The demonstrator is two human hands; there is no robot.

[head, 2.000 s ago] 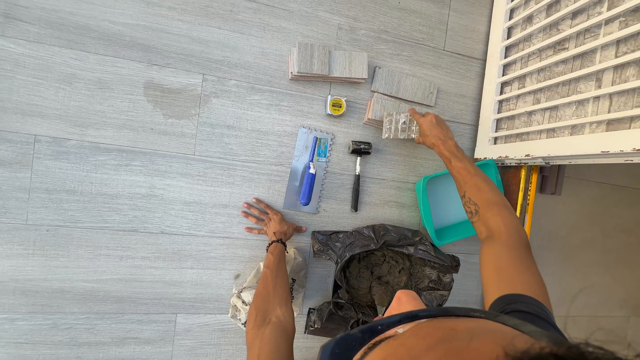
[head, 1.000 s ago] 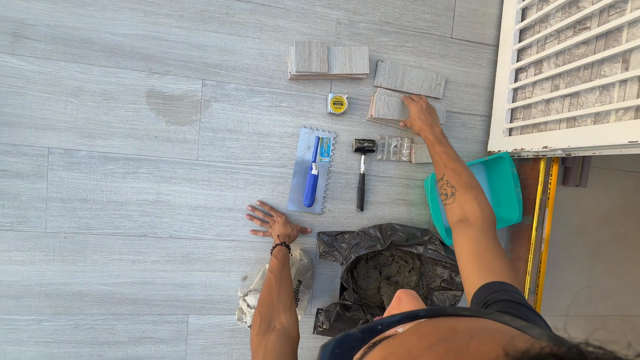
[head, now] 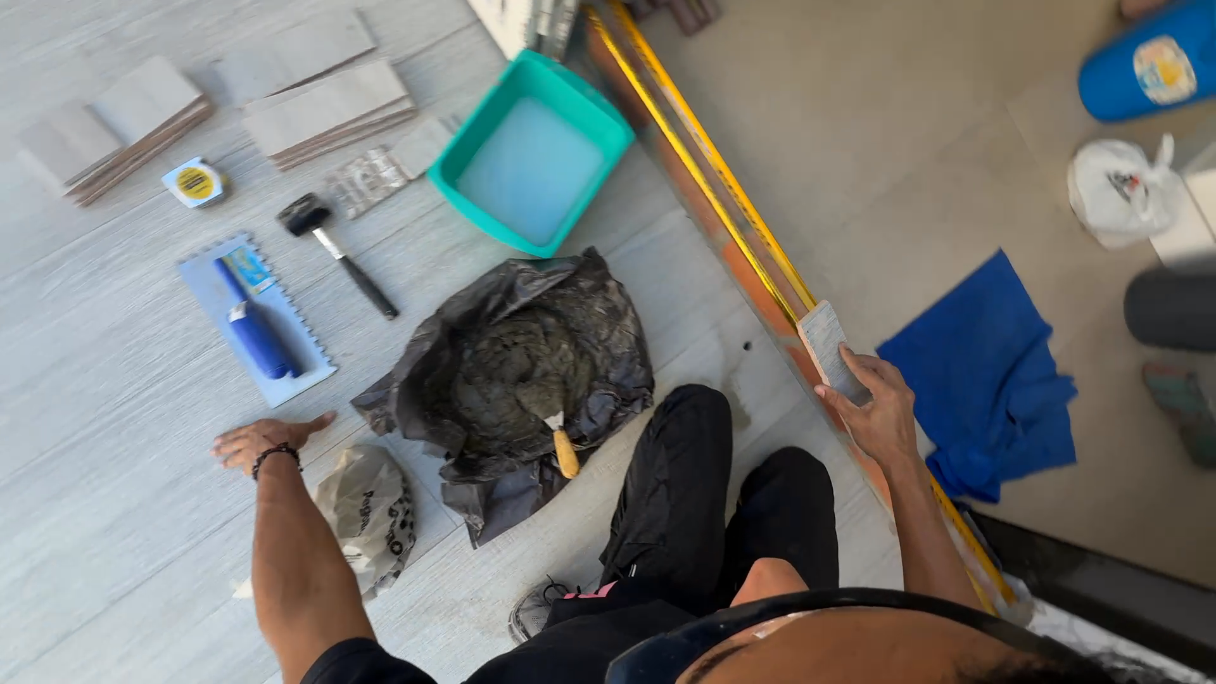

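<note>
My right hand [head: 876, 404] grips a small cut tile piece [head: 828, 347] over the long yellow level [head: 722, 180] along the brick-coloured floor edge. My left hand [head: 271, 442] rests spread on the wood-look floor, holding nothing, just below the notched trowel with a blue handle [head: 258, 332] and beside a printed plastic bag [head: 366, 503]. Between the hands, grey mortar [head: 518, 370] lies in a black plastic bag [head: 617, 313], with a wooden-handled trowel or spatula [head: 564, 448] stuck in it. A rubber mallet [head: 337, 252] lies above the notched trowel.
A teal basin [head: 456, 204] of cloudy liquid stands above the mortar. Stacked tile strips [head: 328, 104], more tile pieces [head: 142, 104], clear spacers or clips [head: 366, 180] and a tape measure [head: 195, 182] lie upper left. A blue cloth [head: 988, 370] and a white bag [head: 1126, 190] lie right.
My right hand has moved from the tile stack to the floor edge and now holds a tile piece. My left hand still rests on the floor. The view has swung to the right.
</note>
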